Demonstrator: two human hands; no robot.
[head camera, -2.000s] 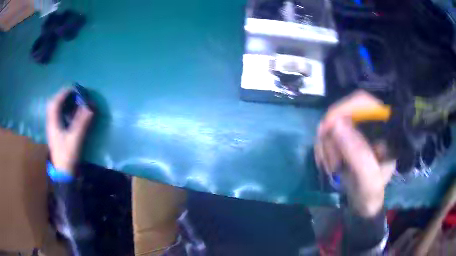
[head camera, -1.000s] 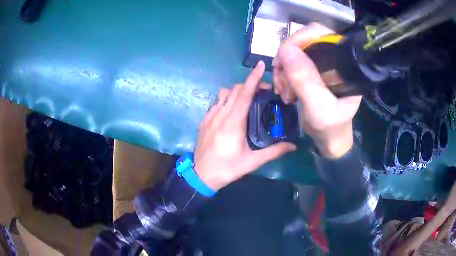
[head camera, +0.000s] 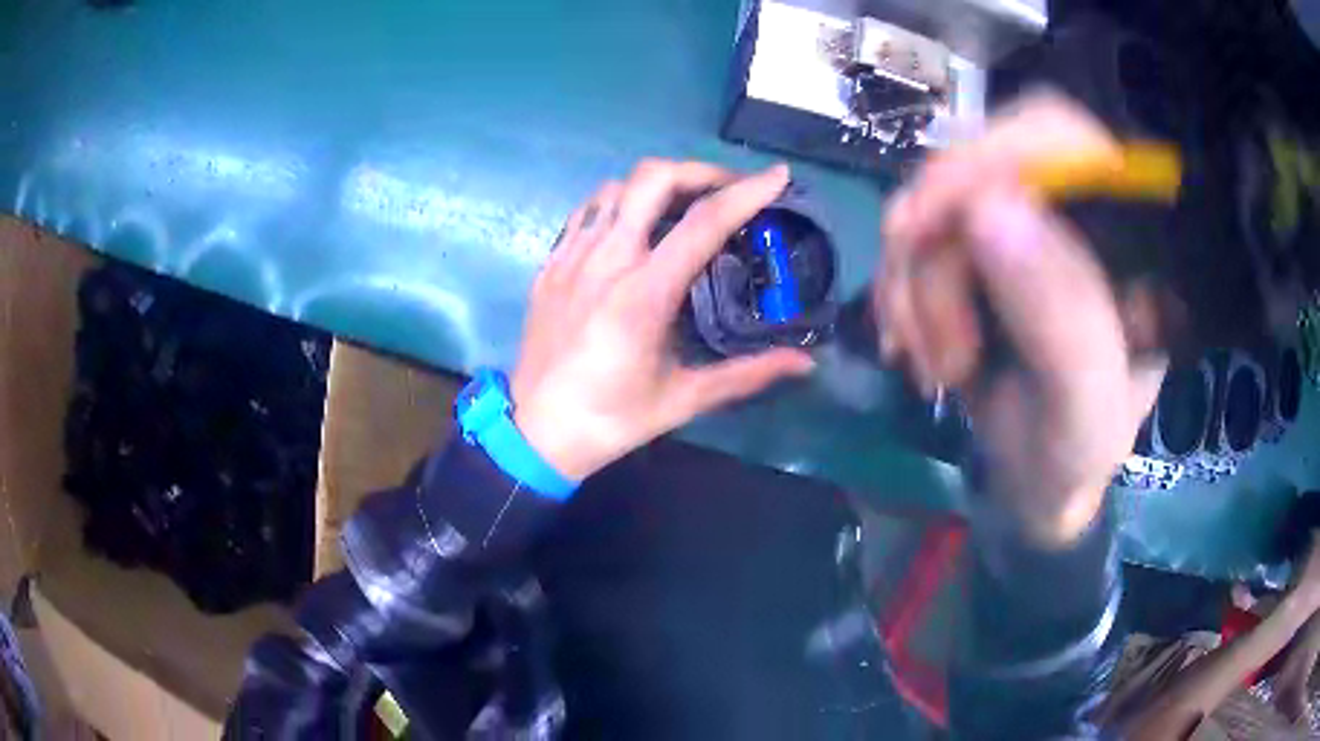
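A black housing (head camera: 724, 311) lies on the green mat with its round opening up. A shiny blue cylinder (head camera: 777, 275) shows inside it. My left hand (head camera: 615, 311) holds the housing from its left side, thumb at the near edge and index finger along the far edge. My right hand (head camera: 1013, 304) is blurred and raised to the right of the housing, apart from it. It is closed around the electric screwdriver, whose yellow band (head camera: 1115, 171) shows above the hand. The screwdriver's tip is too blurred to make out.
The screw feeder (head camera: 811, 80), white with a dark base, stands beyond the housing. Black housings (head camera: 1187, 405) stand in rows at right. An open carton (head camera: 355, 420) holding glossy black parts (head camera: 196, 449) is below the bench edge at left. Another person's arm (head camera: 1245, 659) shows at lower right.
My right hand has moved from over the housing to the right, with the screwdriver. My left hand and the housing sit slightly farther left and up in view. The feeder's front mechanism is now uncovered.
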